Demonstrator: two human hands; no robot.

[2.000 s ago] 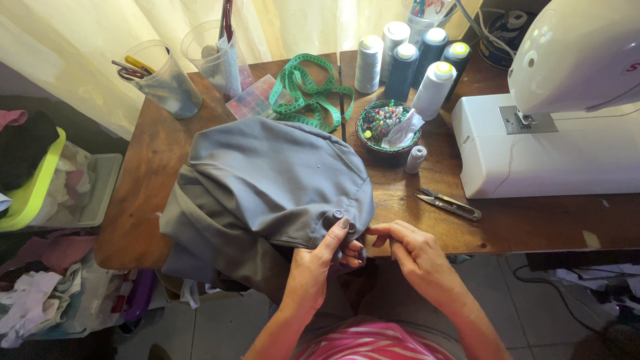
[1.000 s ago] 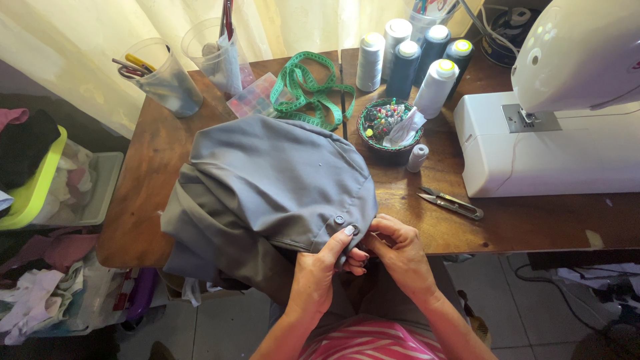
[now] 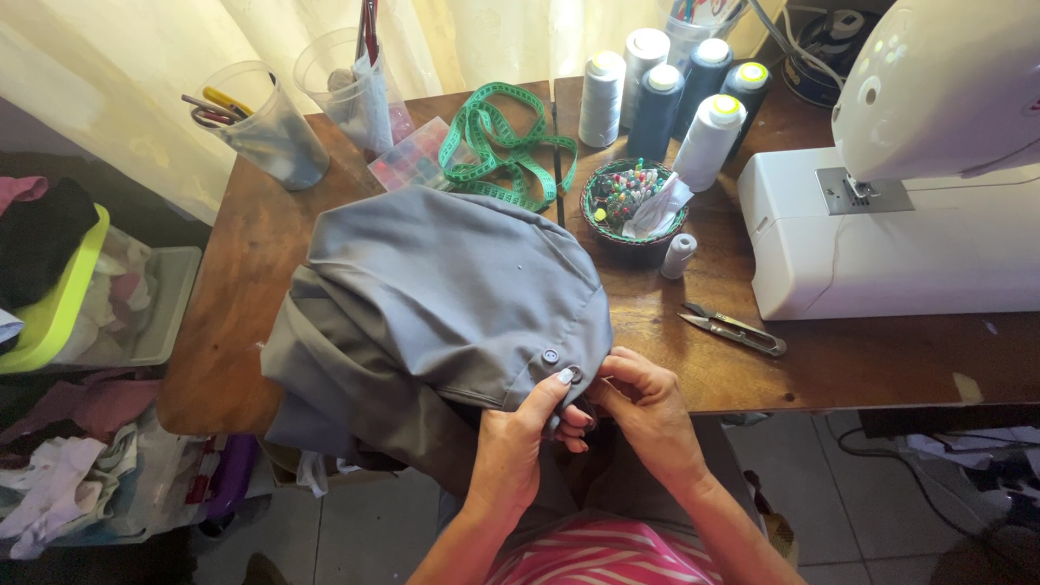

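A grey garment (image 3: pixel 455 276) lies bunched over the front edge of the wooden table. Two dark buttons sit near its lower right corner: one button (image 3: pixel 550 356) shows fully, the other button (image 3: pixel 576 374) is beside my left thumb. My left hand (image 3: pixel 528 439) grips the fabric there, thumb on top and fingers curled beneath. Just to the right, my right hand (image 3: pixel 646 402) has thumb and index finger pinched at the garment's edge. Whether a needle or thread is between those fingertips cannot be told.
Thread snips (image 3: pixel 735 329) and a small spool (image 3: pixel 678 256) lie right of the garment. Behind are a basket of pins (image 3: pixel 634 199), thread cones (image 3: pixel 711 138), a green tape measure (image 3: pixel 508 146) and plastic cups (image 3: pixel 276 130). A white sewing machine (image 3: pixel 886 252) stands at right.
My right hand has moved left, from slightly apart at the garment's edge to close against it beside my left thumb. My left hand keeps its hold near the buttons.
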